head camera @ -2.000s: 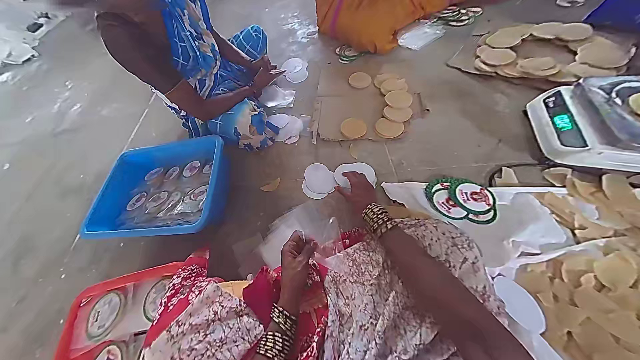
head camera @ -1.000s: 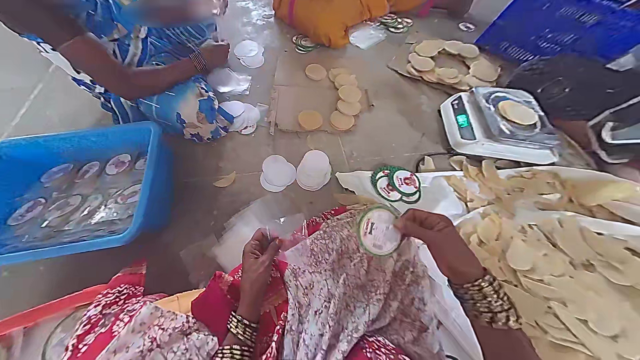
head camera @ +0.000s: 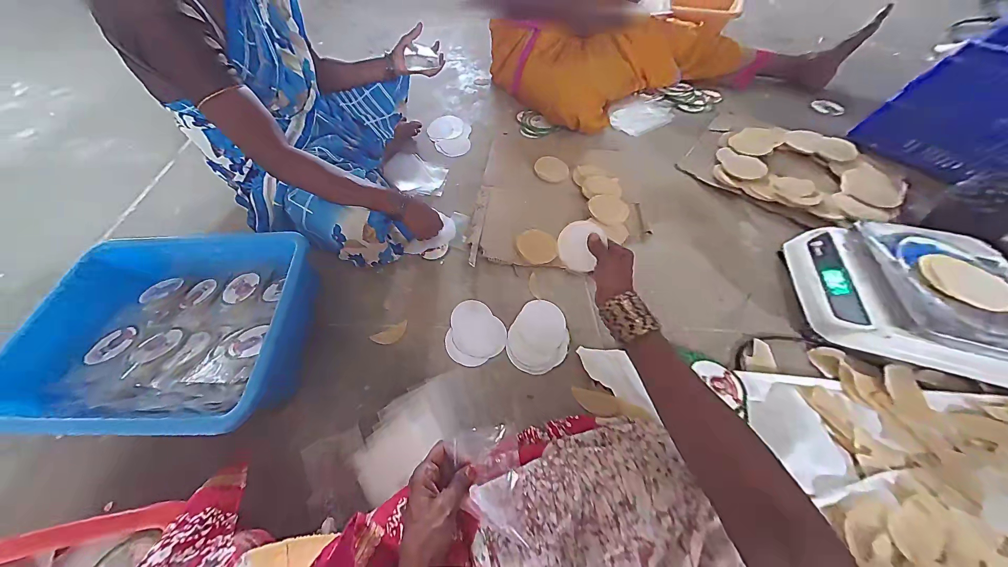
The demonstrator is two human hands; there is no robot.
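Note:
My right hand (head camera: 613,266) reaches forward and pinches a white paper disc (head camera: 579,246) by its right edge, over the cardboard sheet (head camera: 504,201). Over my lap, my left hand (head camera: 437,492) grips a clear plastic bag (head camera: 480,449) between thumb and fingers. Two small piles of white discs, a left pile (head camera: 476,331) and a right pile (head camera: 538,335), lie on the floor ahead of me. A fan of clear plastic bags (head camera: 409,429) lies just beyond my left hand. Round tan wafers (head camera: 602,186) rest on the cardboard. Printed round labels (head camera: 718,379) lie partly behind my right forearm.
At left stands a blue tub (head camera: 299,315) of bagged labels; a red tray (head camera: 94,531) edges in below. A digital scale (head camera: 835,283) holds wafers at right, above heaped tan pieces (head camera: 906,504). A co-worker in blue (head camera: 291,150) and another in orange (head camera: 583,71) sit ahead.
My right hand held a green-rimmed printed label near my lap one second ago; now it is stretched forward with a white disc. My left hand stays near my lap.

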